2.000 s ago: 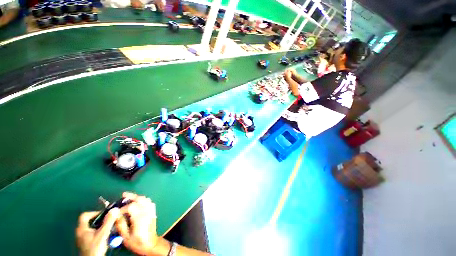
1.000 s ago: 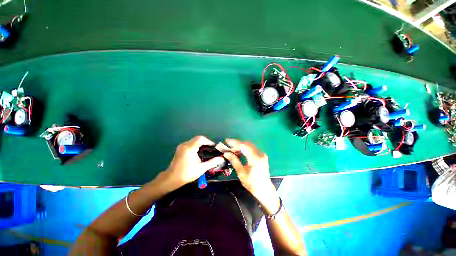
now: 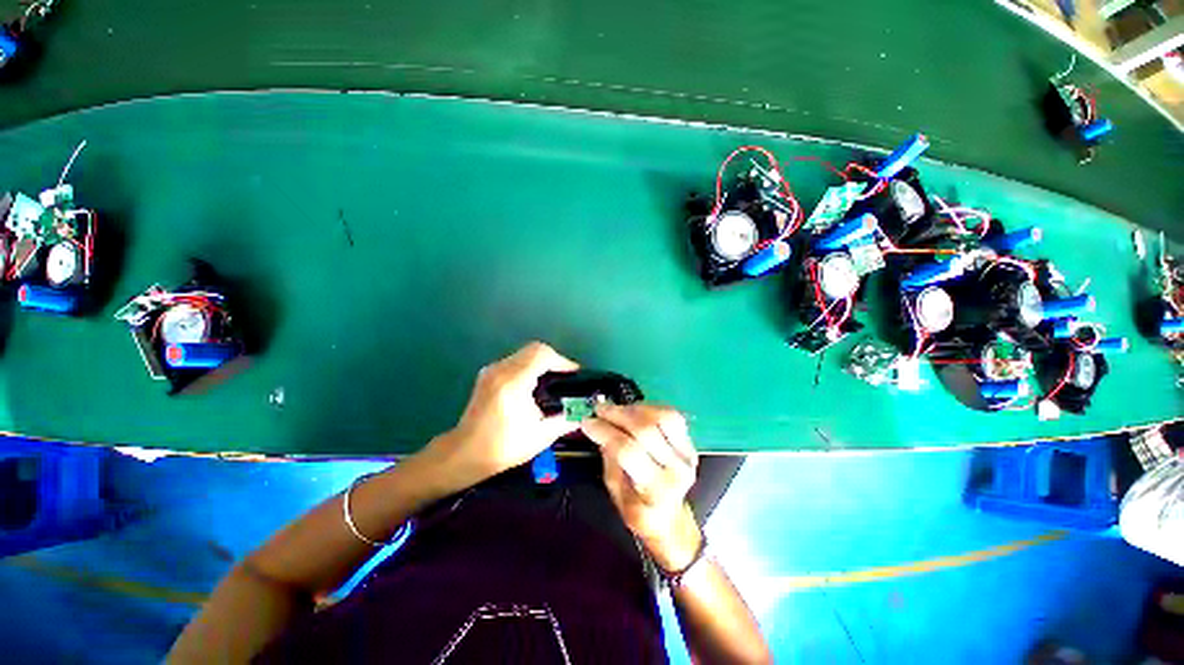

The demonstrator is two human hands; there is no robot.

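Note:
My left hand [image 3: 510,403] holds a black speaker housing [image 3: 591,385] at the bench's front edge, in front of my body. My right hand [image 3: 645,457] has its fingertips on a small green circuit board [image 3: 579,408] at the housing's open side. A blue battery [image 3: 544,466] hangs below the housing, beside my left hand. The inside of the housing is mostly hidden by the board and my fingers.
Several wired housings with silver discs and blue batteries crowd the green bench [image 3: 429,260] at right, one [image 3: 734,234] nearest. Two more [image 3: 186,327] stand at left. The conveyor [image 3: 584,65] carries spaced units. Blue stools [image 3: 1058,483] stand below. A pale sleeve shows at far right.
The view has shifted slightly. The housing in my hands is turned, and the green board now shows at its opening under my right fingertips.

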